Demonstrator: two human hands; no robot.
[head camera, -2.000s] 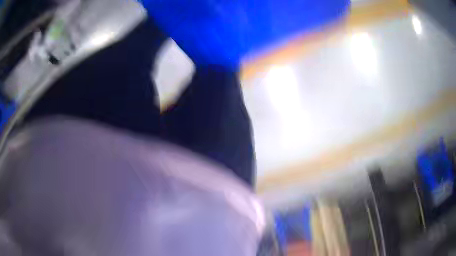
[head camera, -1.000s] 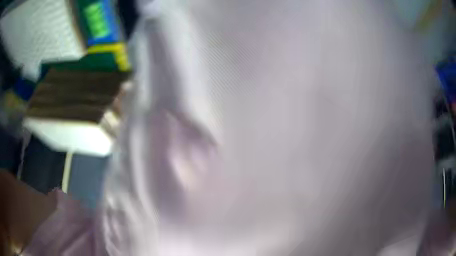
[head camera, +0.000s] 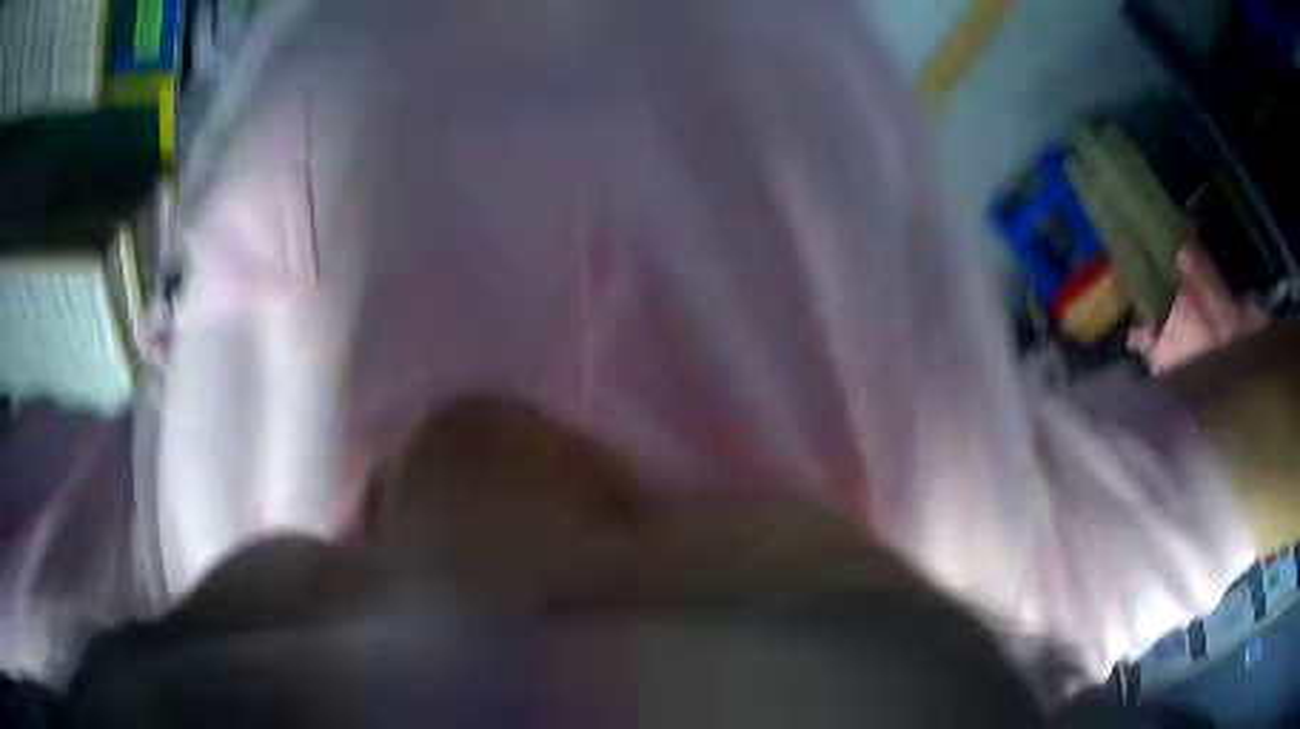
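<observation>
A stack of tray boards (head camera: 57, 335) with a white face and layered edges stands at the left edge. Part of another white board (head camera: 50, 57) shows at the top left. The wearer's pale pink garment (head camera: 670, 257) fills most of the picture and hides what is in front. A blurred skin-coloured shape and a dark band lie across the bottom; I cannot tell what they are. A bare arm (head camera: 1255, 442) shows at the right edge, cut off by the picture. Neither my left hand nor my right hand can be made out.
A dark green mat (head camera: 71, 164) lies between the boards, with yellow tape and a bright green label (head camera: 147, 32) on blue. On the right are a blue item (head camera: 1041, 221), a tan item (head camera: 1133, 207) and a pink one (head camera: 1198, 313). A yellow line (head camera: 967, 46) crosses the pale floor.
The view has swung from dark trousers, something blue and the floor to the garment's front. In the last second, the board stack has shifted left and the blurred skin-coloured shape has appeared.
</observation>
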